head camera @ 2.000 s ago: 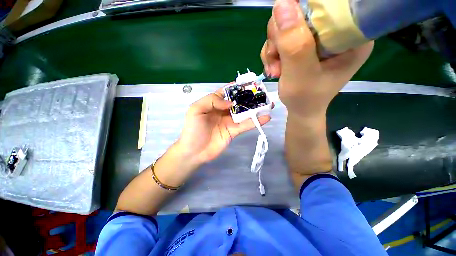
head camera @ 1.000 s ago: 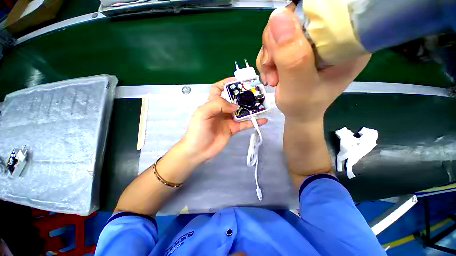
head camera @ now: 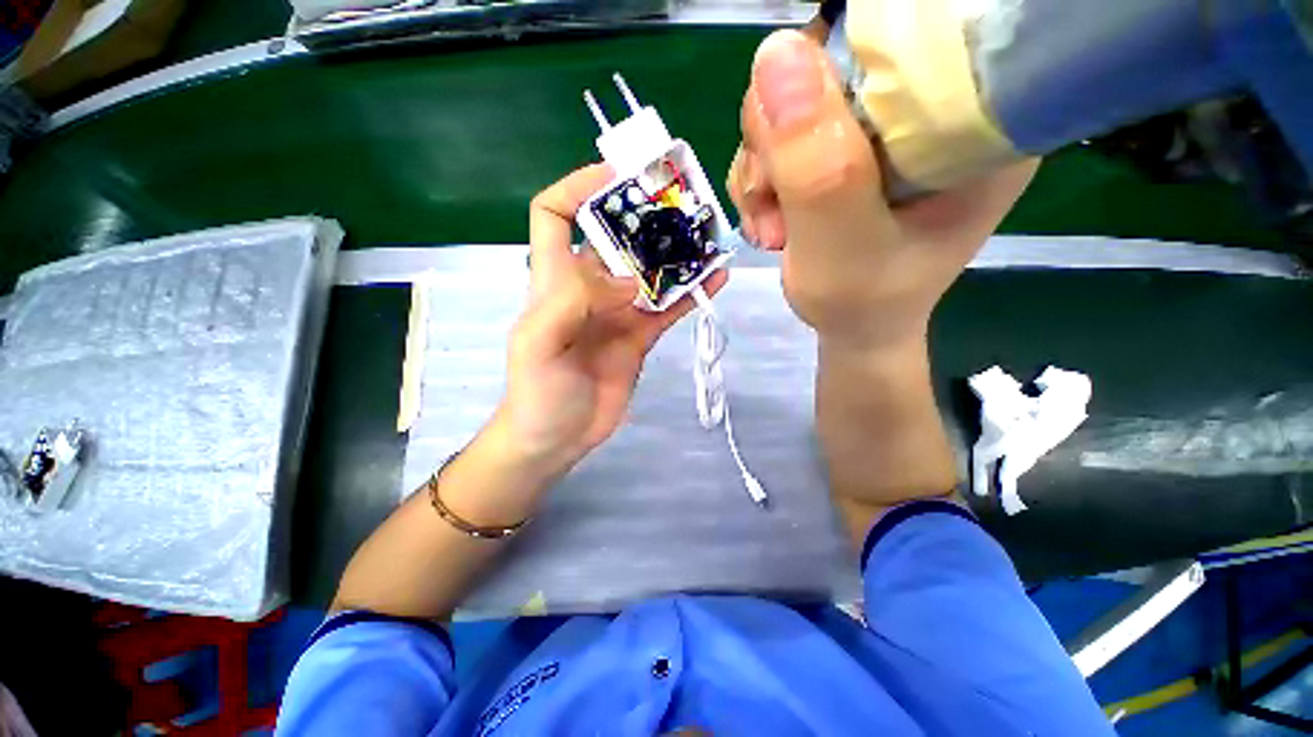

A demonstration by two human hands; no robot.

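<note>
My left hand (head camera: 576, 324) holds a white power adapter (head camera: 658, 231) above the foam sheet, its open side with dark electronics facing up. Two plug pins (head camera: 612, 98) point up and left. A tied white cord (head camera: 709, 374) hangs from its lower end, with the connector (head camera: 759, 493) free. My right hand (head camera: 850, 202) grips a large grey glue gun (head camera: 1123, 65) around its cream tape wrap (head camera: 936, 87). The nozzle is mostly hidden by the fingers; a small pale blue tip shows close to the adapter's right edge. I cannot tell if they touch.
A pale foam sheet (head camera: 475, 346) lies on the dark green bench. A wrapped grey slab (head camera: 159, 389) at the left bears another open adapter (head camera: 51, 464). A crumpled white scrap (head camera: 1025, 425) lies at the right. A green conveyor (head camera: 432, 144) runs beyond the bench edge.
The left hand has moved the adapter up and to the left and tilted it, with its pins now pointing up-left. The right hand and gun have shifted slightly left. The cord has swung.
</note>
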